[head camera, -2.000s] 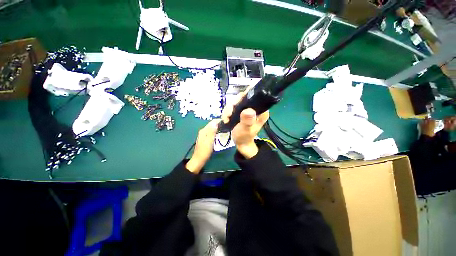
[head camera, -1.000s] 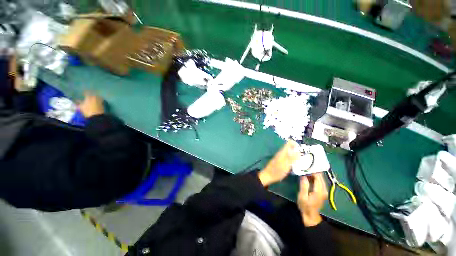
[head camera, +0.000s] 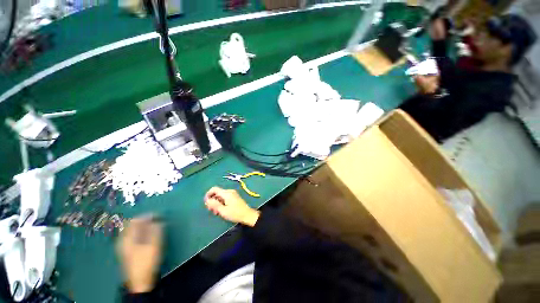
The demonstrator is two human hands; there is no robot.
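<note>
My left hand (head camera: 140, 251) is blurred over the bench's front left, just in front of the small metal fittings (head camera: 92, 222); no housing shows in it. My right hand (head camera: 232, 207) is over the front edge with its fingers curled; I cannot tell whether it holds something small. Yellow-handled pliers (head camera: 246, 180) lie just beyond it. The black electric screwdriver (head camera: 192, 121) hangs in front of the grey screw feeder (head camera: 163, 118). White housings with dark wiring (head camera: 35, 254) are grouped at the far left. Small white plastic pieces (head camera: 142, 168) lie heaped left of the feeder.
Bare white housings (head camera: 320, 112) are piled at right, with black cables (head camera: 254, 160) beside them. An open carton (head camera: 391, 195) stands at the bench's right front. Units with arms (head camera: 37, 130) are on the strip behind. Another person (head camera: 473, 89) works at upper right.
The view has swung to the right. The white housing that both my hands held one second ago is out of them. My hands have moved apart, and the other worker at left is out of view.
</note>
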